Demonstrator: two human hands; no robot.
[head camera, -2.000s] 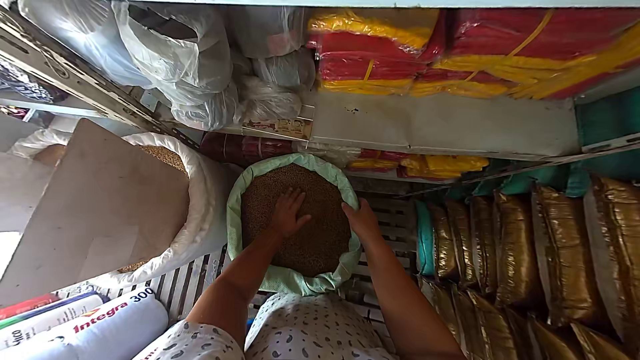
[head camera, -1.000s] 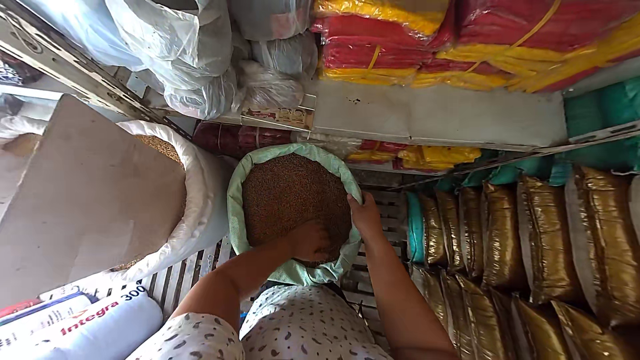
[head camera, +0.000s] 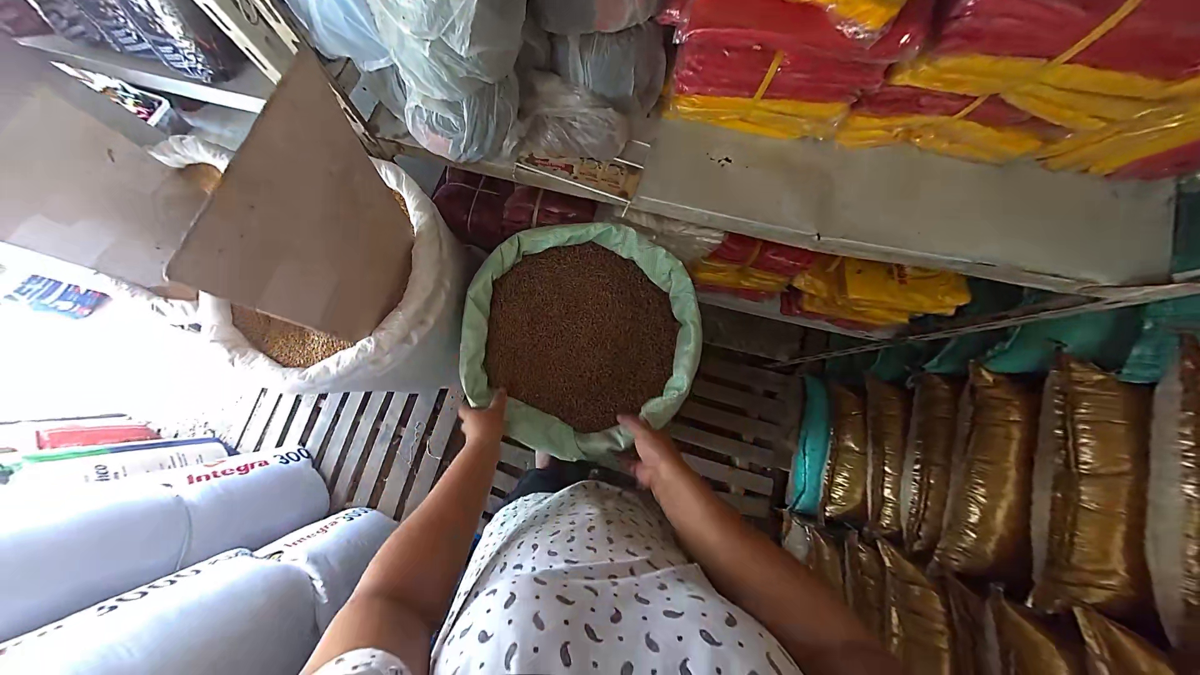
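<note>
A pale green woven sack (head camera: 689, 328) with a rolled-down rim stands upright in front of me, filled with small brown grains or pellets (head camera: 581, 333). My left hand (head camera: 484, 420) grips the near left part of its rim, thumb on top. At the near right part of the rim is my right hand (head camera: 649, 450), thumb over the edge and fingers on the outside; part of that hand's hold is hidden.
A white sack (head camera: 427, 281) of yellow grain, partly covered by a cardboard sheet (head camera: 300, 206), stands at left. Slatted pallets (head camera: 375, 450) lie below. White sacks (head camera: 253, 506), golden packed bags (head camera: 994, 469) and a metal shelf (head camera: 797, 187) with plastic-wrapped bundles (head camera: 769, 75) surround me.
My left hand has come out of the brown grains and moved to the sack's near left rim. My right hand has moved from the right side of the rim to its near right part.
</note>
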